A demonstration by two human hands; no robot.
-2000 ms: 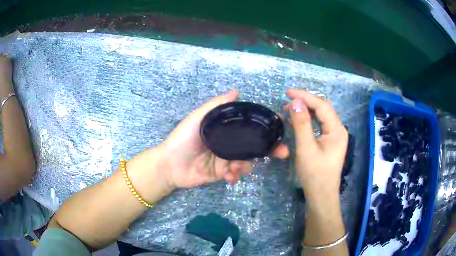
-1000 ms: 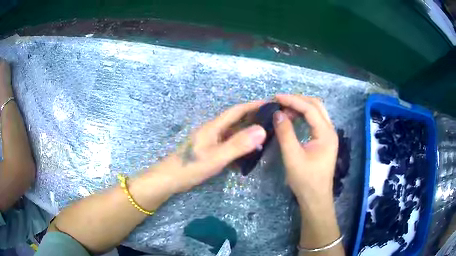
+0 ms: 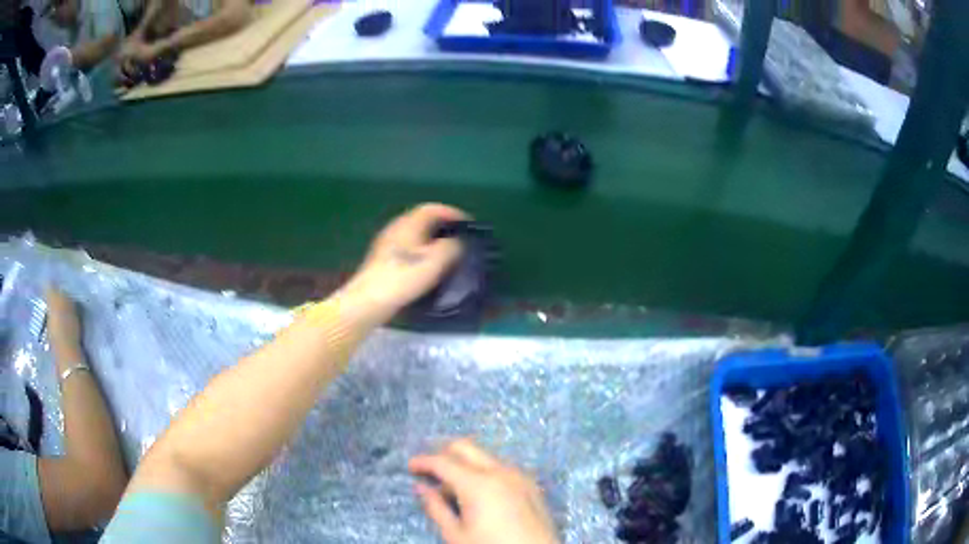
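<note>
My left hand (image 3: 412, 255) is stretched out over the near edge of the green conveyor belt, its fingers on a round black housing (image 3: 464, 278). The housing is tilted and blurred, partly covered by my fingers. My right hand (image 3: 478, 495) is low over the bubble wrap (image 3: 361, 425), fingers apart, with nothing seen in it. A loose pile of small black parts (image 3: 656, 491) lies on the wrap right of my right hand. The blue tray (image 3: 723, 457) of small black parts stands at the right.
Another round black housing (image 3: 561, 159) sits on the green belt (image 3: 319, 149). Across the belt are another blue tray (image 3: 521, 45), a brown cardboard sheet (image 3: 228, 53) and people's hands. A green post (image 3: 893, 202) rises at the right. A neighbour's arm (image 3: 90, 436) rests at the left.
The view has lifted to show the belt and far side. My left hand has moved forward from over the wrap to the belt with the housing. My right hand has let go of it and moved back.
</note>
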